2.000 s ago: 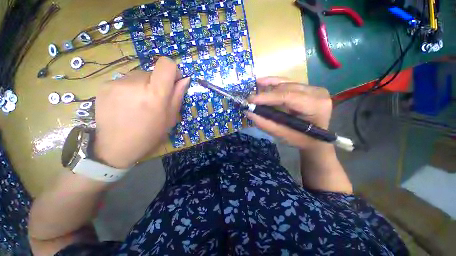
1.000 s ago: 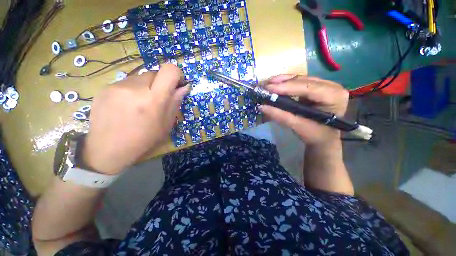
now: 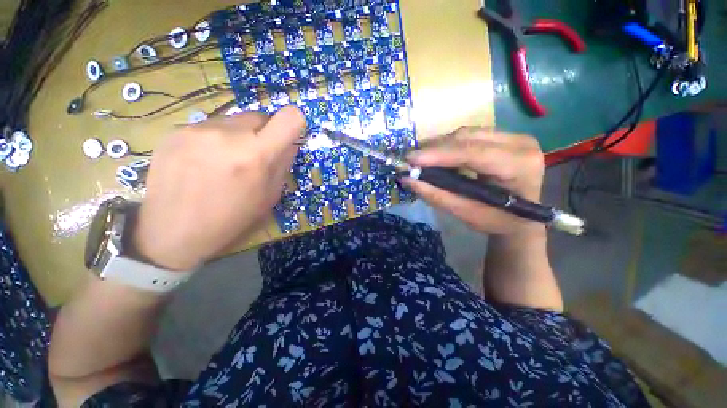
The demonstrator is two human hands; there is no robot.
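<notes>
The blue PCB panel lies on the tan board. My right hand holds the soldering iron by its black handle. The iron's metal tip points left and rests at or just over the middle of the panel. My left hand, with a watch at the wrist, lies over the panel's left part. Its thumb and forefinger are pinched close beside the iron tip, and what they pinch is too small to make out. Round leaded components lie left of the panel, with dark lead wires running to it.
A bundle of leaded components lies at the far left. Red-handled pliers lie open on the green mat at upper right. A black object with blue and yellow parts and black cables are beyond. A blue bin stands lower right.
The iron swung back right from the board over the last two seconds, then its tip returned left beside my left fingertips. The panel and components shifted slightly right in view.
</notes>
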